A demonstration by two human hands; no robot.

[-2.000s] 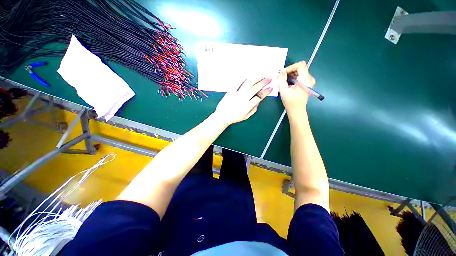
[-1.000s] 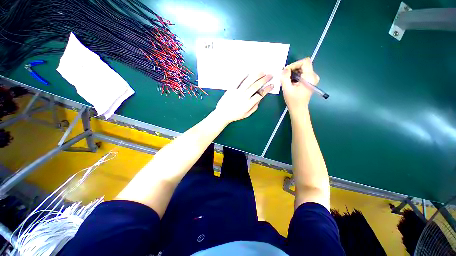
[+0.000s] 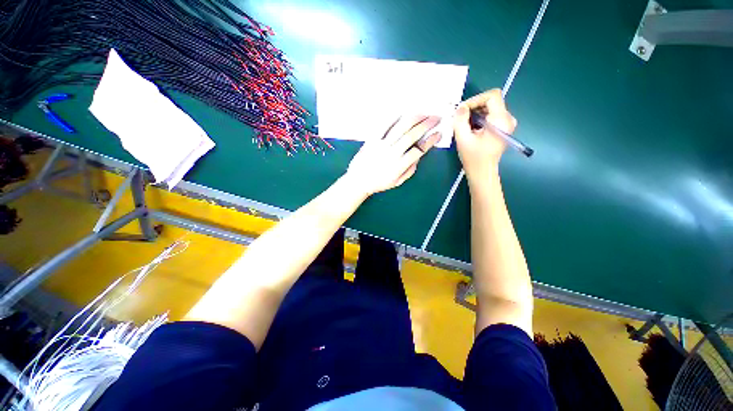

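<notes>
A white paper slip (image 3: 386, 92) lies flat on the green bench, with a small dark marking at its upper left corner. My left hand (image 3: 394, 156) rests on the slip's lower edge, fingers spread, gripping nothing. My right hand (image 3: 482, 132) holds a pen (image 3: 510, 140) at the slip's right edge. The pen's dark end points down to the right, away from the slip. Its writing tip is hidden by my fingers.
Black wires (image 3: 161, 56) with red ends (image 3: 273, 96) lie at the upper left. A creased white sheet (image 3: 153, 124) and blue-handled cutters (image 3: 56, 112) lie below them. A grey bracket (image 3: 683, 29) stands at the upper right. White wires (image 3: 88, 361) hang at the lower left.
The slip and bench things sit slightly higher in view. My right hand with the pen has moved slightly right. My left hand has stayed on the slip.
</notes>
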